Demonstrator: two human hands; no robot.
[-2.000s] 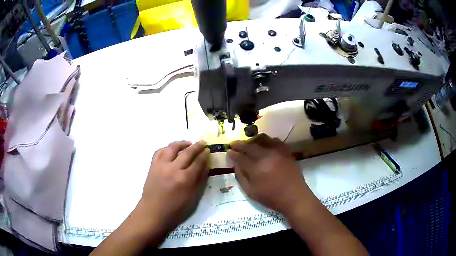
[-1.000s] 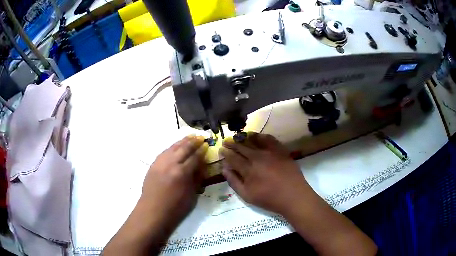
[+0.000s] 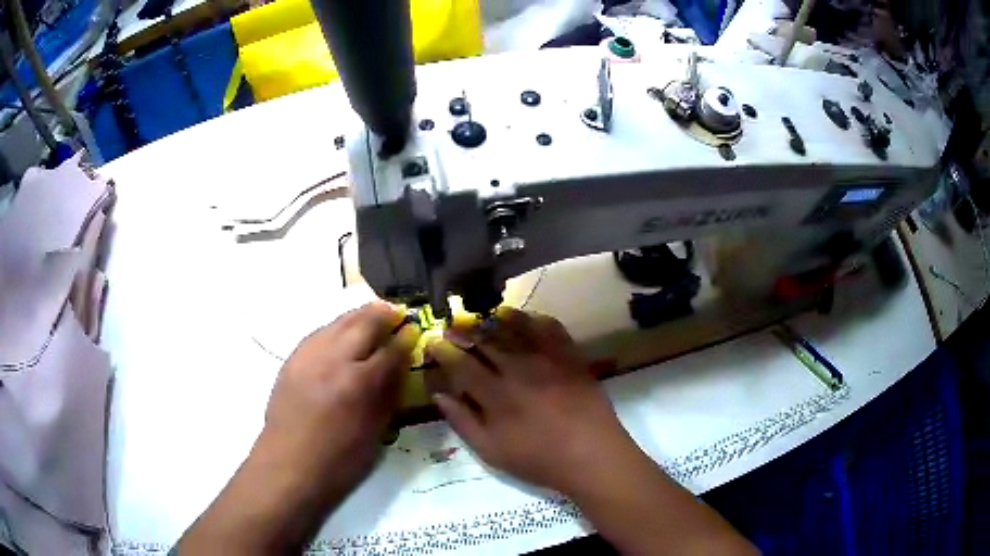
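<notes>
The white sewing machine spans the middle and right of the view. A small fabric piece, yellow under the needle light, lies below the presser foot. Part of a dark label shows at my left fingertips. My left hand presses on the fabric's left side. My right hand presses on its right side, with the fingers close to the foot. My fingers and the machine head hide most of the label and the needle point.
Pale pink fabric pieces are stacked at the left. Black-handled snips and dark labels lie under the arm. A slim green and dark tool lies at the right. A blue crate stands at the lower right.
Both hands have moved the fabric and label from in front of the foot to under it. The whole view has shifted, so the machine now shows further left.
</notes>
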